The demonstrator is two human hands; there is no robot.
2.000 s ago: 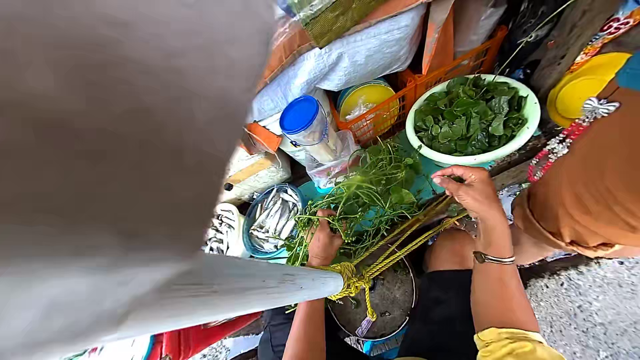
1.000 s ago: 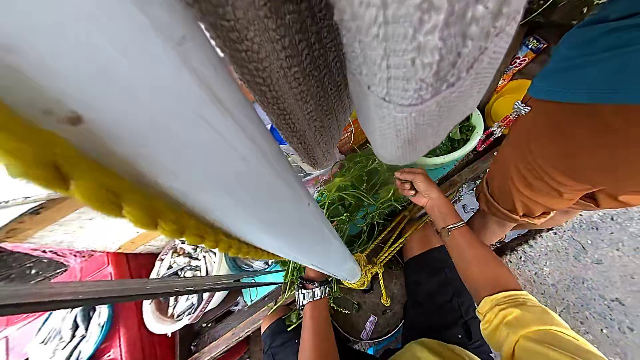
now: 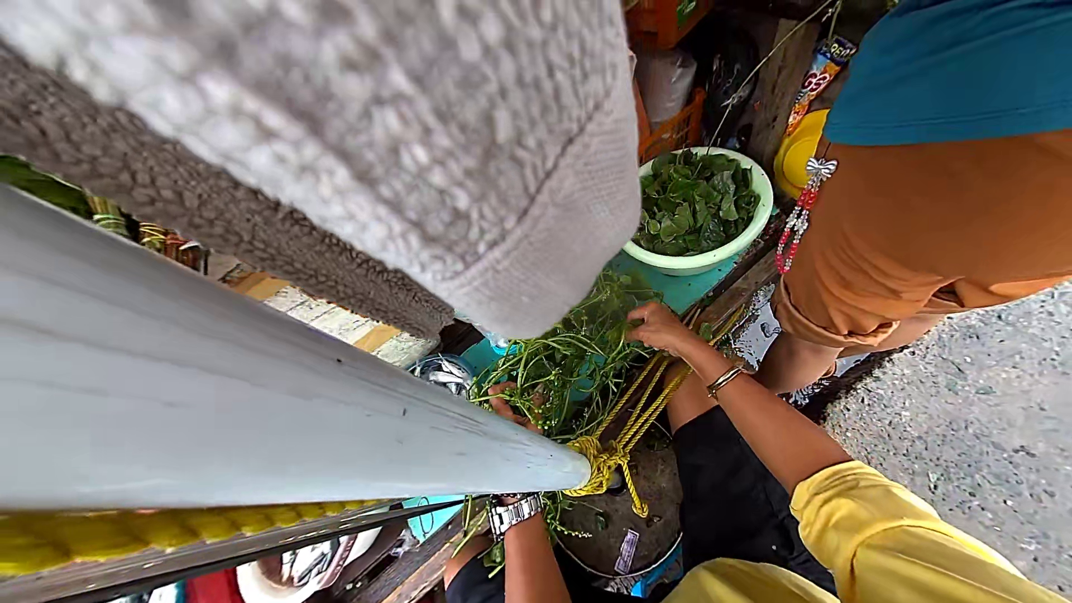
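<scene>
Long-stemmed leafy greens [image 3: 578, 352] lie in a loose heap on a turquoise surface. My left hand [image 3: 515, 404] is among the stems at the heap's near left, its fingers partly covered; the white pole hides part of the wrist. At the heap's right edge, my right hand [image 3: 662, 328] has its fingers bent together by the leaves; whether a stem is pinched there is not clear. Beyond it, a pale green basin [image 3: 760, 186] holds picked dark leaves [image 3: 695, 205].
A white pole [image 3: 293, 377], tied with yellow rope [image 3: 605, 465], crosses the left side. A grey towel [image 3: 419, 142] hangs close to the camera. A person in orange shorts [image 3: 921, 226] stands at the right. Fish [image 3: 444, 373] lie in a container behind the pole.
My right hand has moved from near the basin's rim to the right edge of the greens. The view has shifted, and the towel now covers much of the upper left.
</scene>
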